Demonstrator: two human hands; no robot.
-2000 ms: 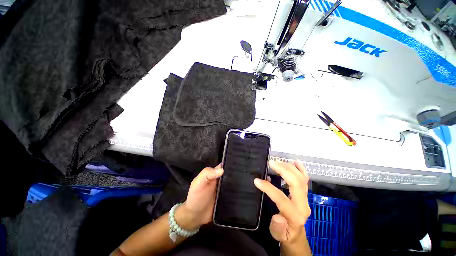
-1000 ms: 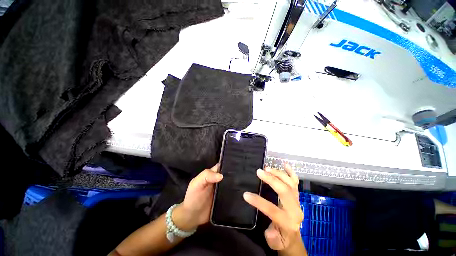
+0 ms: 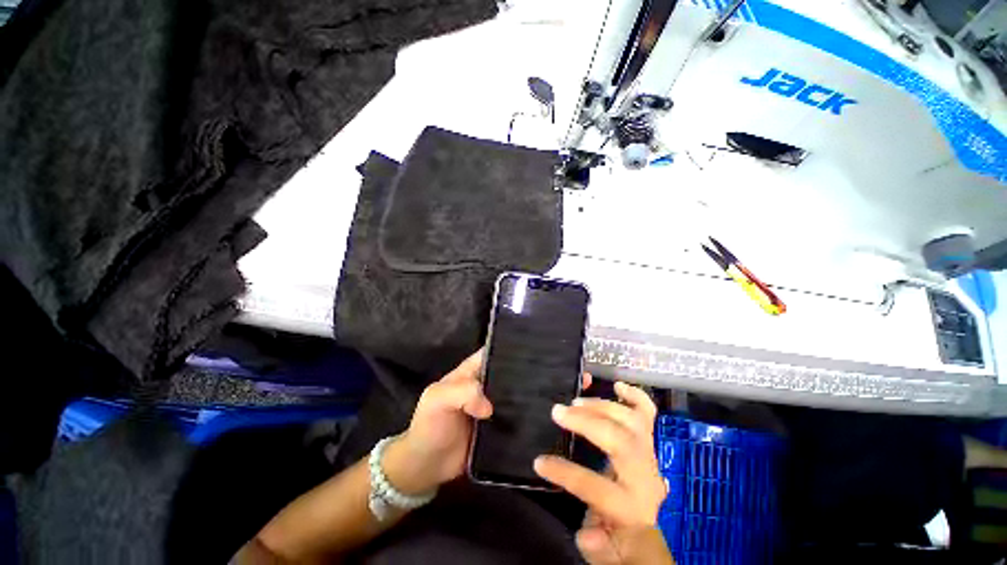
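Observation:
A black smartphone (image 3: 534, 364) with a pale rim is held upright below the table's front edge. My left hand (image 3: 447, 425) grips its left side, thumb on the edge; a beaded bracelet is on the wrist. My right hand (image 3: 607, 458) is at the phone's lower right, fingers spread, with fingertips at the screen. A dark pocket-like piece (image 3: 475, 204) with rounded corners lies on a larger dark garment panel (image 3: 375, 304), which hangs over the table edge. The piece's upper right corner is by the presser foot (image 3: 578, 169).
A dark fabric pile (image 3: 144, 144) covers the left side. The white JACK sewing machine (image 3: 861, 166) stands at the right. Thread snips (image 3: 746, 278) lie on its bed. A ruler strip (image 3: 773, 375) runs along the front edge. Blue crates (image 3: 718, 486) are below the table.
The phone and my hands have shifted slightly up in the view. My right fingers have moved left and lower over the phone's screen since the earliest frame.

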